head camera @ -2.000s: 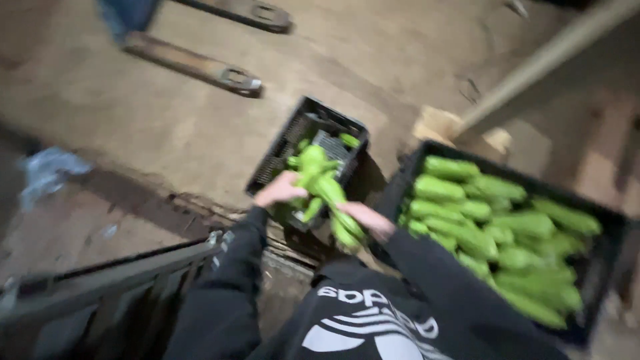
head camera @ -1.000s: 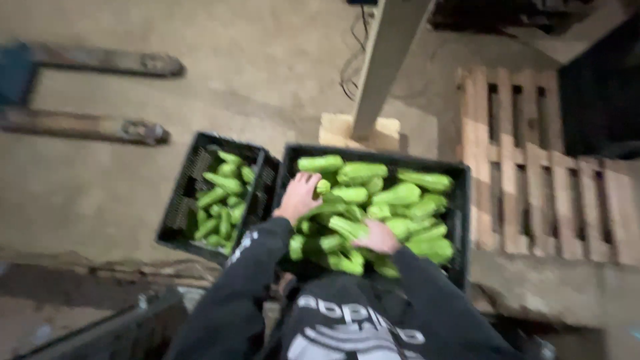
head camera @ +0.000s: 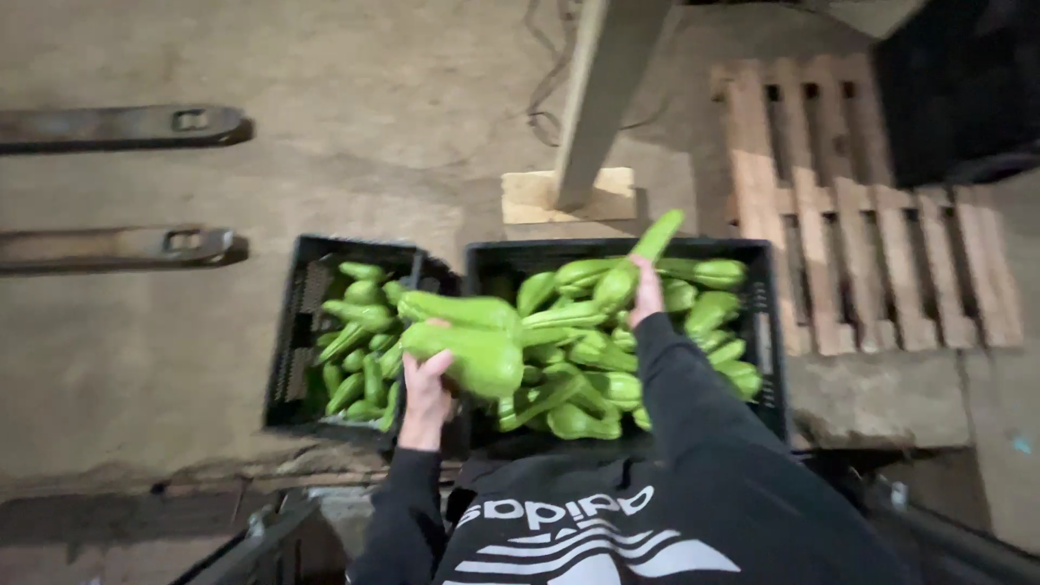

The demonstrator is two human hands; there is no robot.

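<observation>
My left hand point(head camera: 427, 392) grips two pale green squash point(head camera: 475, 357), held side by side above the gap between the two crates. My right hand point(head camera: 647, 291) is closed around another long-necked green squash point(head camera: 624, 280), over the back part of the larger crate. That larger black plastic crate point(head camera: 778, 325) holds a heap of similar squash point(head camera: 617, 388). To its left stands a smaller black plastic crate point(head camera: 280, 357) with several smaller green squash point(head camera: 372, 382) in it. My fingers are partly hidden behind the squash.
A post point(head camera: 597, 97) on a wooden base point(head camera: 520, 199) rises behind the larger crate. A wooden pallet point(head camera: 845, 211) and a dark box point(head camera: 959, 97) lie to the right. Two pallet-jack forks point(head camera: 114, 248) reach in from the left. Metal rails point(head camera: 252, 544) flank my body.
One second ago both hands were down on the squash in the larger crate. Now both hold squash raised, the left hand nearer the smaller crate and the right hand toward the back.
</observation>
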